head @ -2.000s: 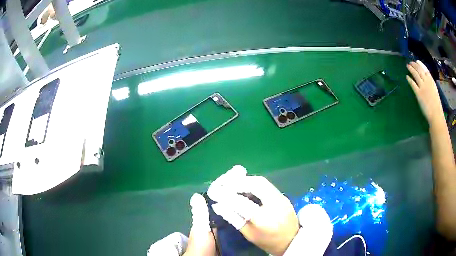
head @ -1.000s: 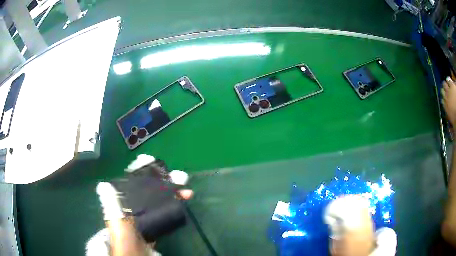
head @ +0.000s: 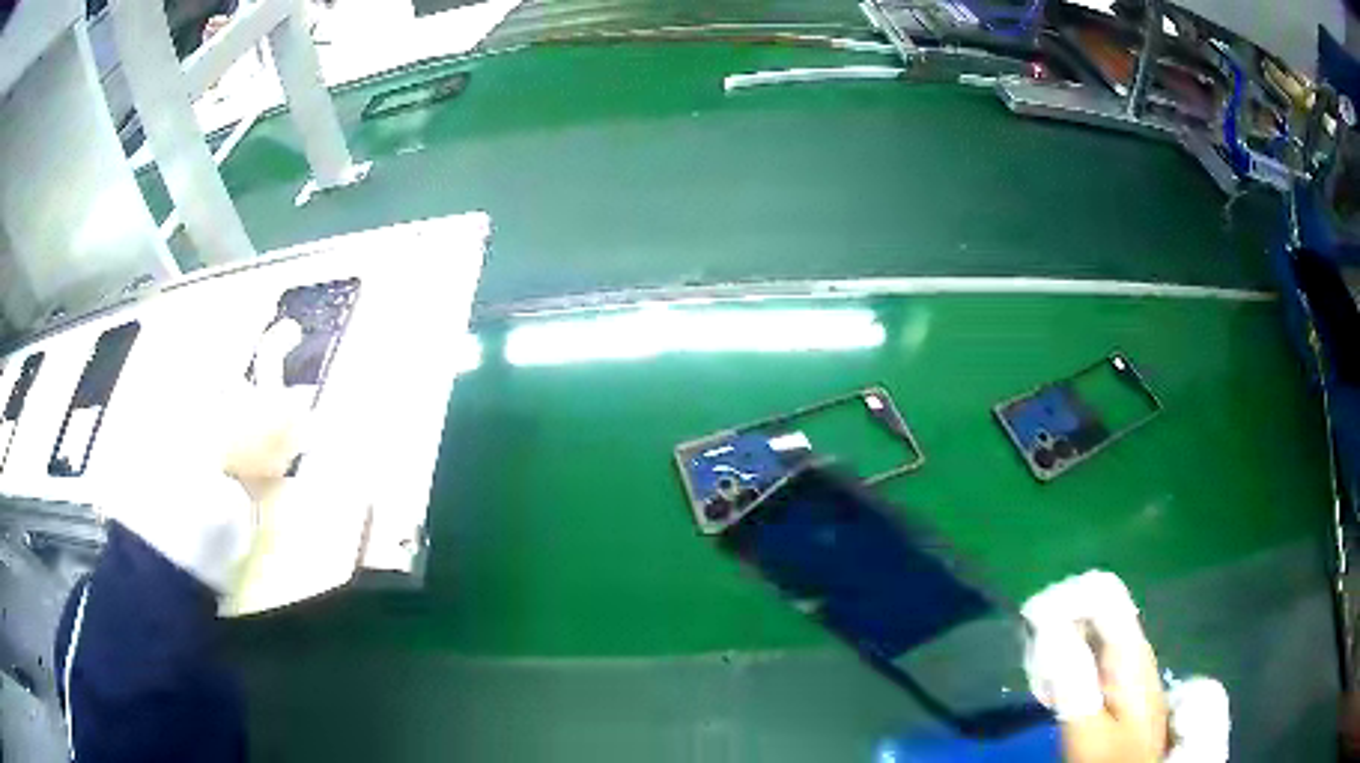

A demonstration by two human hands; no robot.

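My left hand [head: 261,447], white-tipped and blurred, reaches over the white fixture plate [head: 209,373] at left. Its fingers overlap a dark phone-shaped piece [head: 324,331] on the plate; its grip is unclear. My right hand [head: 1111,678], also white-tipped, is at lower right and holds a blurred dark phone frame [head: 873,574] by its near end. That frame slants up to the left and partly covers a phone frame [head: 765,459] with a blue section and camera rings on the green belt. A smaller-looking frame [head: 1066,422] lies to its right.
Thick pale posts [head: 306,112] stand behind the plate. A pale strip [head: 955,288] crosses the belt. Another frame [head: 418,96] lies at the far left. Metal equipment [head: 1111,105] is at upper right. Part of a blue heap [head: 955,745] shows at the bottom edge.
My left hand has moved from the lower left onto the plate. My right hand has left the blue heap and holds a dark frame. The leftmost belt frame is gone from its place. The view has shifted.
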